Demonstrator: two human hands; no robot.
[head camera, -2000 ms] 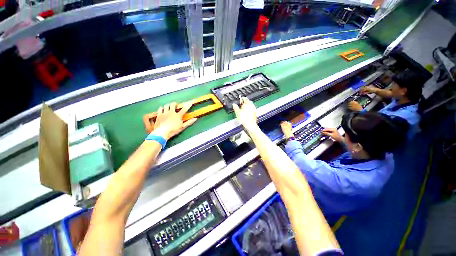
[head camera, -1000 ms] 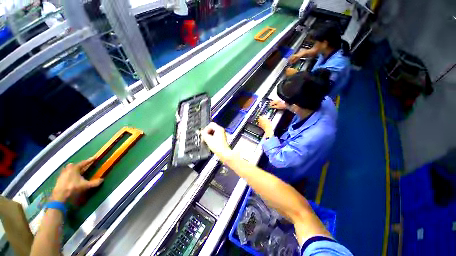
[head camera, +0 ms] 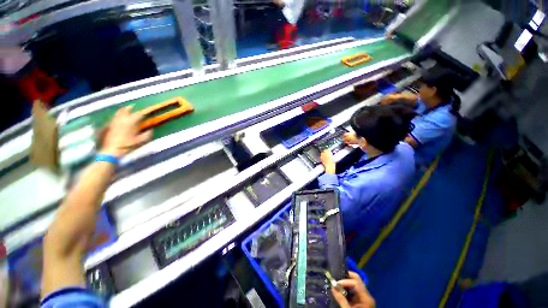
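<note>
My right hand [head camera: 354,291], at the bottom edge right of centre, grips the lower right side of a black carrier fixture [head camera: 322,240]. The fixture is held upright over the blue tote, with a pale green strip along its left side. My left hand [head camera: 124,133] is at the left on the green belt, at the near end of an orange frame [head camera: 187,106] lying there. The hand is blurred and seems to hold the frame's end. A second carrier fixture with a green circuit board strip [head camera: 195,233] lies in the work rail.
A blue tote [head camera: 255,263] with bagged parts stands below the rail. Two seated workers in blue [head camera: 375,165] are at the right along the line. Blue bins [head camera: 295,133] stand beside the rail. Another orange frame [head camera: 357,59] lies farther along the green belt [head camera: 258,79]. A cardboard piece [head camera: 45,137] stands at left.
My right hand has carried the black fixture off the belt, across the rail to the near side above the tote. My left hand remains at the orange frame. The camera view has turned.
</note>
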